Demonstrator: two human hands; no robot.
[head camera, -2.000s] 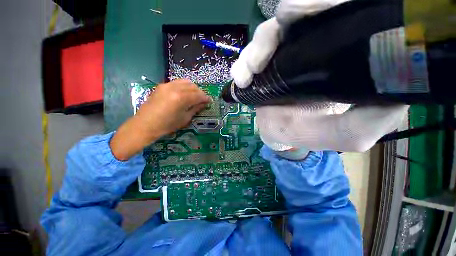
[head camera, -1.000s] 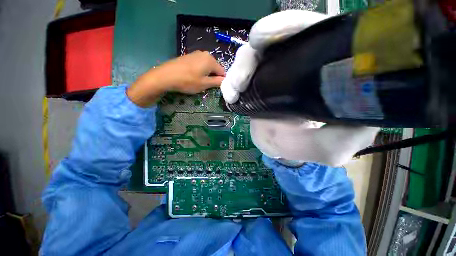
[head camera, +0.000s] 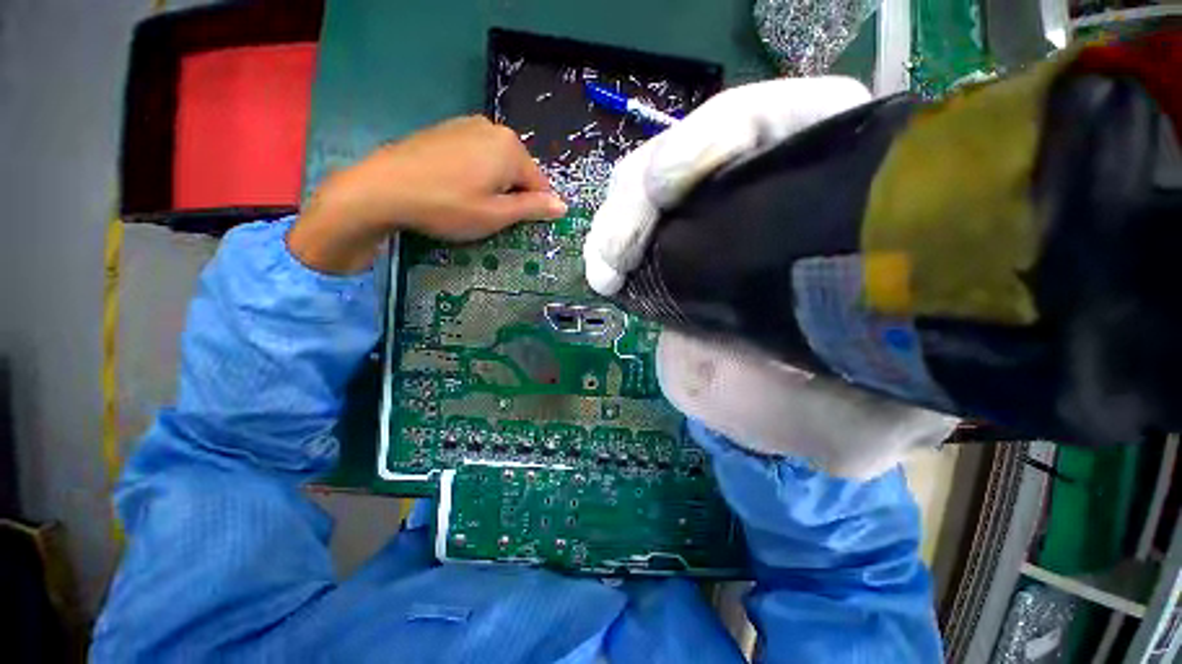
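Observation:
A large green circuit board (head camera: 519, 389) lies flat, solder side up, in front of me. My right hand (head camera: 726, 234), in a white knit glove, is closed around a thick black electric screwdriver (head camera: 778, 221) with a yellow tape band and pale label. Its ribbed nose points down-left over the board; the tip is hidden. My bare left hand (head camera: 447, 182) is over the board's far edge, thumb and fingertips together beside the screw tray (head camera: 519, 110). Whether it pinches a screw cannot be told. Silvery screws (head camera: 577, 179) are heaped in the tray's near part.
A blue and white pen (head camera: 629, 104) lies in the tray. A clear bag with silvery contents (head camera: 806, 29) is behind it at the right. A black bin with red lining (head camera: 246, 123) is at the far left. Green shelves with metal rails (head camera: 1089, 519) are at the right.
My left hand has moved from over the board to its far edge by the tray, and is now slightly nearer than one second ago. The screwdriver has tilted, its rear lower. The view has shifted.

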